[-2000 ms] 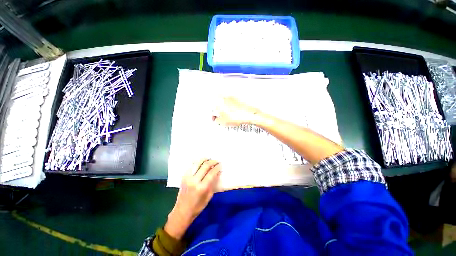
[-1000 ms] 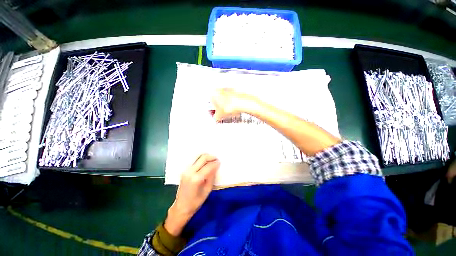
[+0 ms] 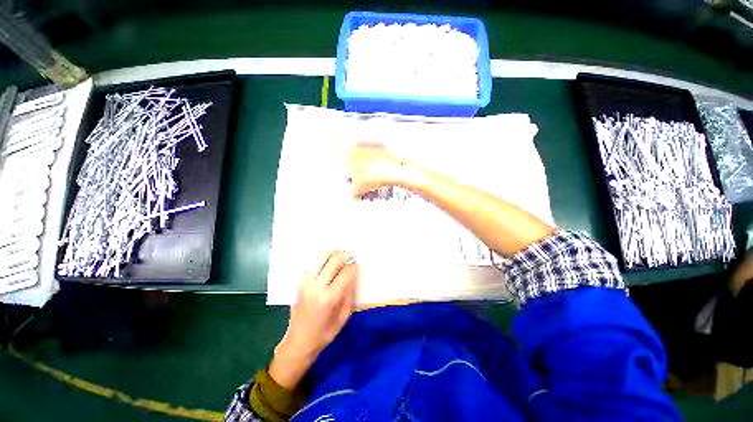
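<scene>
A white layout sheet (image 3: 413, 280) lies in front of me, with fine dark rows on its middle and right part. My right hand (image 3: 376, 171) reaches across its upper middle, fingers bent down at the left end of a dark row; glare hides whether it holds anything. My left hand (image 3: 328, 288) is at the sheet's near left edge, fingers curled together, with a tiny pale spot at the fingertips that is too small to name. A blue parts bin (image 3: 413, 107) full of small white parts (image 3: 413, 59) stands just beyond the sheet.
A left black tray (image 3: 177, 255) holds a tangled heap of metal rods (image 3: 124, 185). A right black tray (image 3: 640, 97) holds more evenly laid rods (image 3: 665, 189). A clear plastic bag (image 3: 728, 144) lies beyond it. White filled sheets (image 3: 29, 189) lie far left. Part of another person shows at the right edge.
My right hand stays over the same row with slightly changed finger position. My left hand stays near the sheet's front edge. The whole view has shifted slightly.
</scene>
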